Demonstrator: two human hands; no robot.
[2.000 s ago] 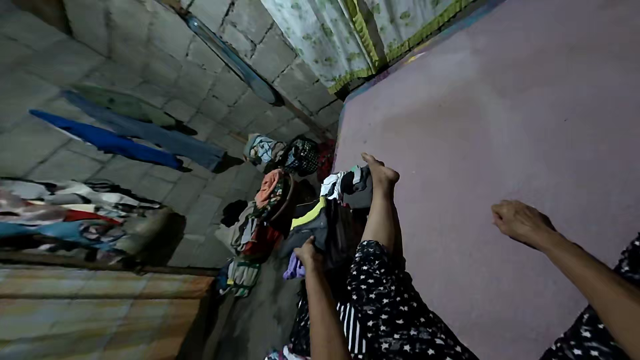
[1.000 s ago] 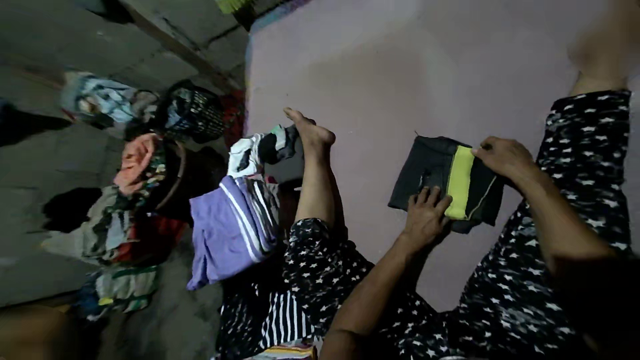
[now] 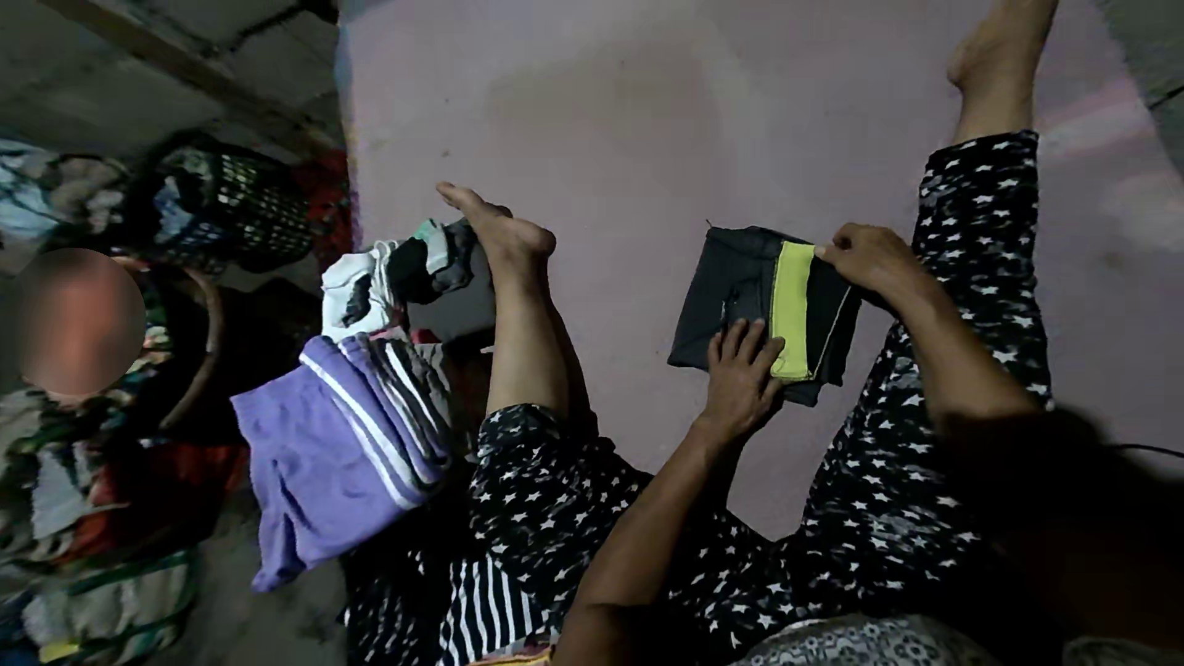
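Note:
A folded dark garment with a yellow-green band (image 3: 793, 310) lies flat on the pinkish mat between my legs. My left hand (image 3: 742, 375) rests on its lower edge, palm down with the fingers spread. At its upper right corner, my right hand (image 3: 869, 259) pinches the cloth between thumb and fingers. Beside my left leg lies a purple garment with white stripes (image 3: 324, 462), next to dark striped cloth. Small white and dark clothes (image 3: 359, 291) are bunched near my left foot.
The pinkish mat (image 3: 629, 111) spreads under my legs. At the left stand a black plastic basket (image 3: 264, 208) holding clothes and a round-rimmed basket (image 3: 208, 342). More clothes (image 3: 111, 601) lie at the lower left. Black-and-white striped cloth (image 3: 486, 601) is by my left thigh.
Two seconds ago the dark garment was in my left hand at the left; now it lies on the mat under both hands. My right hand, formerly away from it, grips its corner. The view has shifted.

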